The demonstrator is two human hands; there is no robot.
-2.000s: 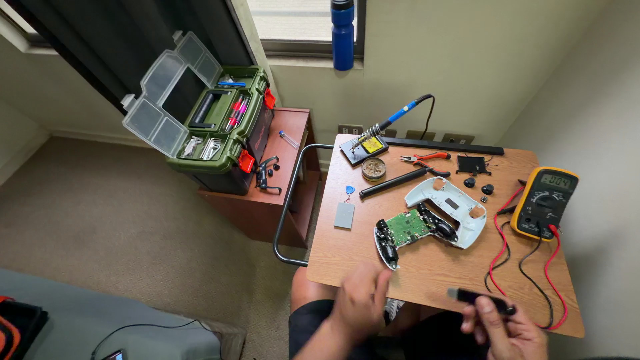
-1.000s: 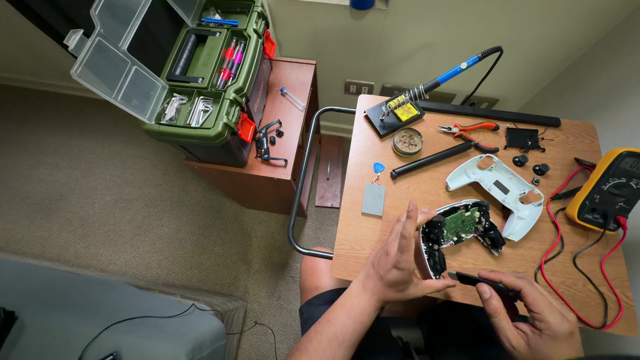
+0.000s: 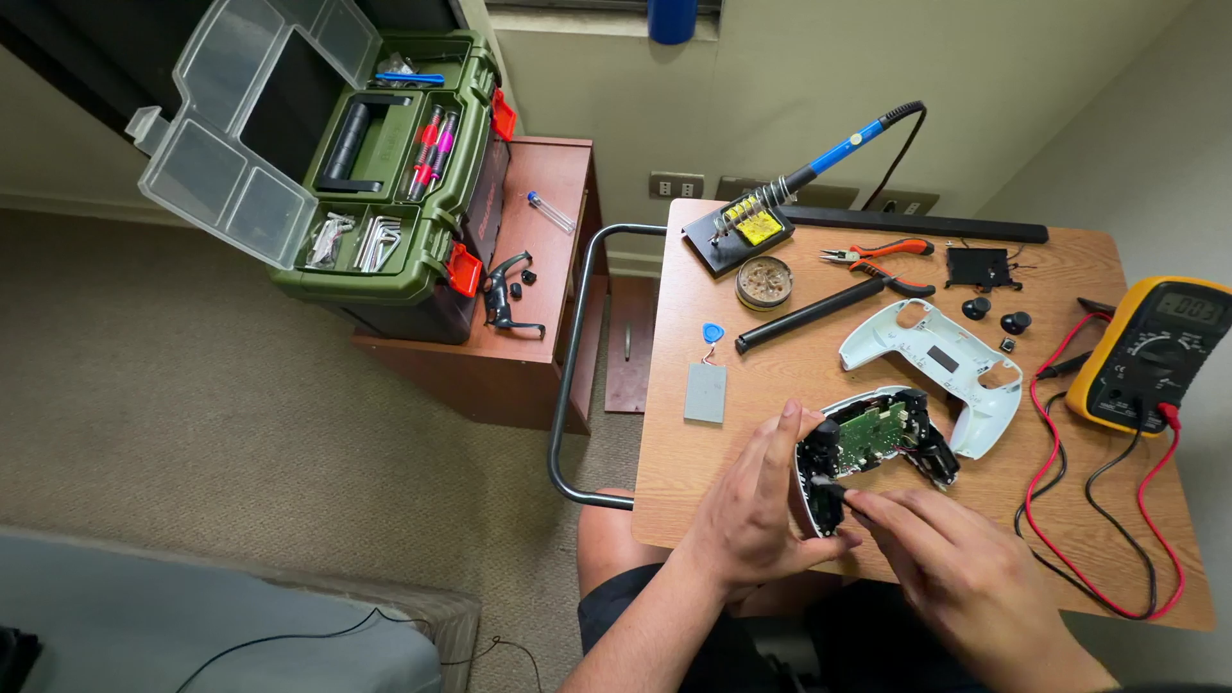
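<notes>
My left hand [image 3: 760,505] grips the left handle of an opened game controller [image 3: 871,433], whose green circuit board shows. My right hand [image 3: 948,549] holds a small black tool [image 3: 834,489], its tip inside that same handle; the kind of tool cannot be told. Behind the controller lies its white back shell [image 3: 938,361]. A grey battery pack [image 3: 705,393] with a blue-tipped lead [image 3: 712,333] rests left of the hands. Farther back are a black rod [image 3: 810,314], orange-handled pliers [image 3: 881,252] and a round metal tin [image 3: 764,282].
A soldering iron [image 3: 847,144] sits in its stand [image 3: 736,236] at the back left of the table [image 3: 664,462]. A yellow multimeter [image 3: 1150,356] with red and black leads lies at the right. Small black parts [image 3: 1015,322] are near it. An open green toolbox [image 3: 385,284] stands on a side cabinet [image 3: 549,318].
Both hands were apart and away from the controller two seconds ago. My left hand has taken hold of its handle, and my right hand has brought the black tool into it.
</notes>
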